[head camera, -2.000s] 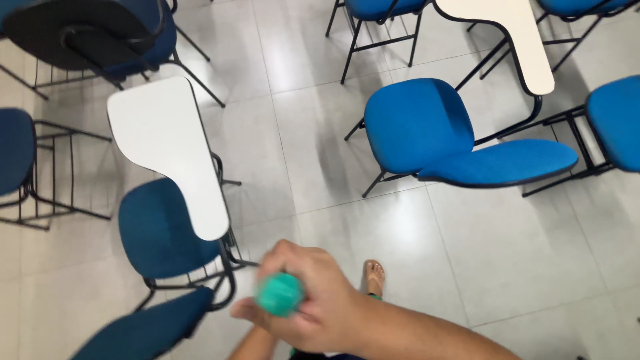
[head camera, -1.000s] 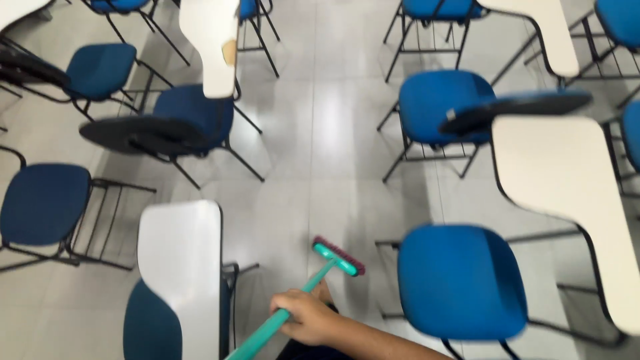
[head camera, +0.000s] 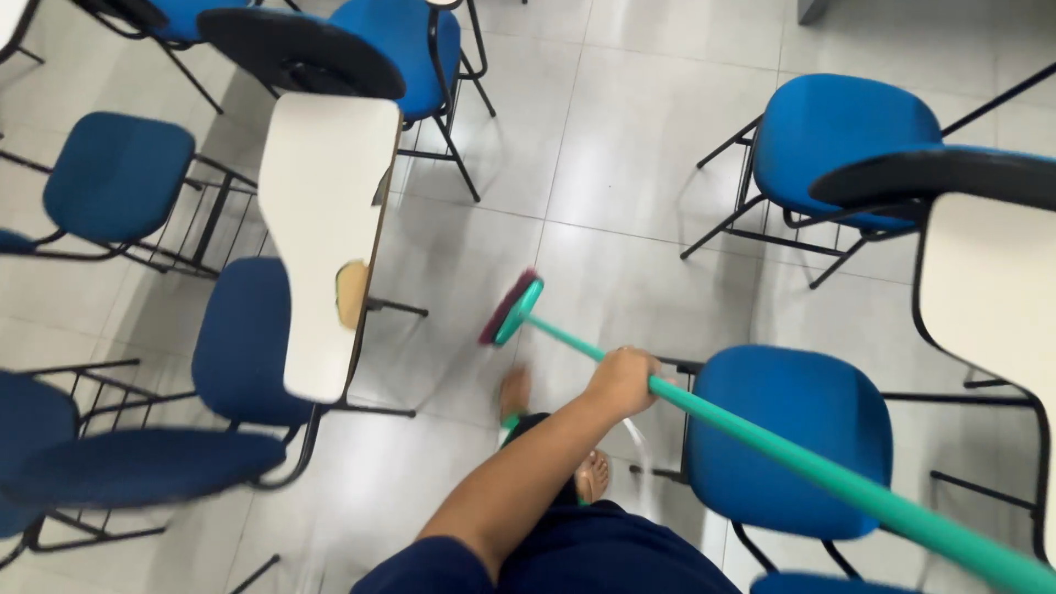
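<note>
My left hand (head camera: 625, 381) is closed around the green handle (head camera: 767, 445) of a push broom, low on the pole. The handle runs down to the right and leaves the view at the lower right corner. Beyond the hand, the green broom head (head camera: 520, 312) with dark red bristles (head camera: 505, 307) is at floor level, ahead of my sandalled feet. The upper end of the handle is out of view. My right hand is not in view.
A blue chair (head camera: 788, 437) stands close by on the right, partly under the handle. To the left is a chair with a white writing board (head camera: 318, 206), chipped at its edge. More blue chairs (head camera: 841, 140) stand on both sides of the tiled floor (head camera: 610, 165).
One second ago my right hand held the handle, which ran to the lower left. Now my left hand grips it and it runs to the lower right. The view has shifted.
</note>
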